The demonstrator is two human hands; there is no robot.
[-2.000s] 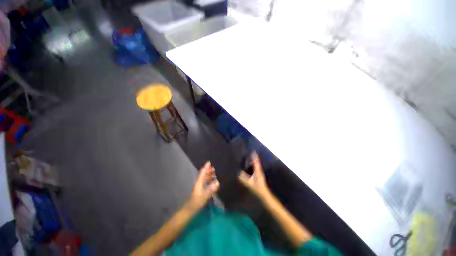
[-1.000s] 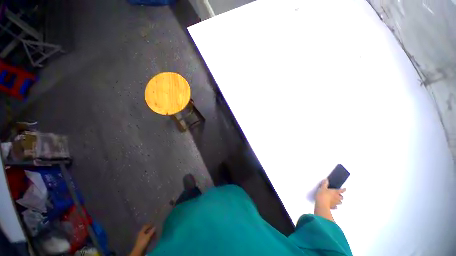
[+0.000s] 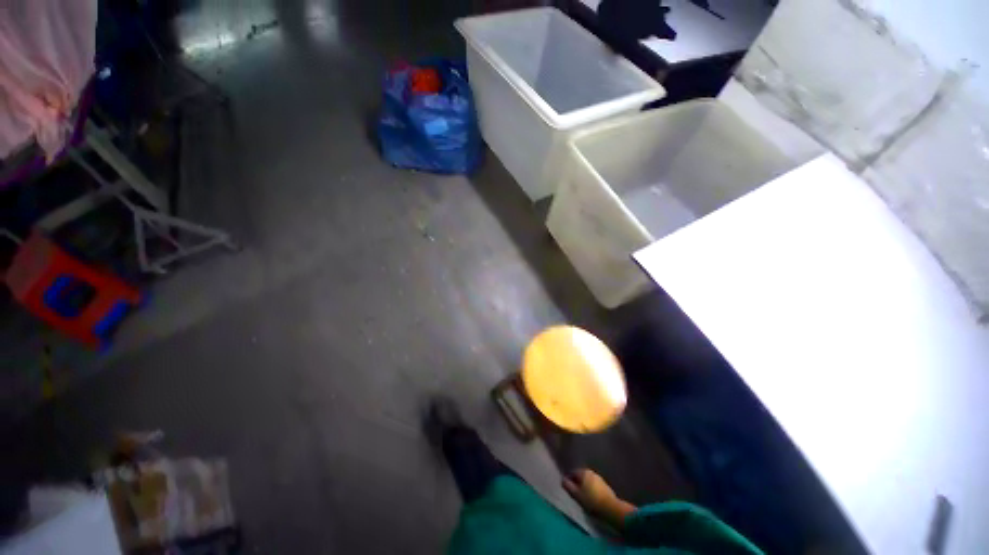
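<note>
My right hand point(image 3: 593, 493) is low in the picture, between the round yellow stool point(image 3: 575, 379) and my green sleeve. It is small and dim, with no object visible in it; how far its fingers are spread is not clear. My left hand is out of the picture. A dark slab that looks like the smartphone point(image 3: 939, 525) lies on the white table point(image 3: 803, 325) near the bottom right, away from my hand.
Two white bins point(image 3: 542, 103) point(image 3: 607, 228) stand beyond the table's far end. A blue plastic sack point(image 3: 434, 136) with orange cloth is left of them. A red-and-blue plastic stool point(image 3: 71, 291), a metal frame and pale pink cloth point(image 3: 43, 76) are at left; boxes point(image 3: 174, 504) lie lower left.
My right hand has let go of the phone and moved left off the table. My left hand has left the picture. The view has swung towards the bins, and the stool appears nearer to me.
</note>
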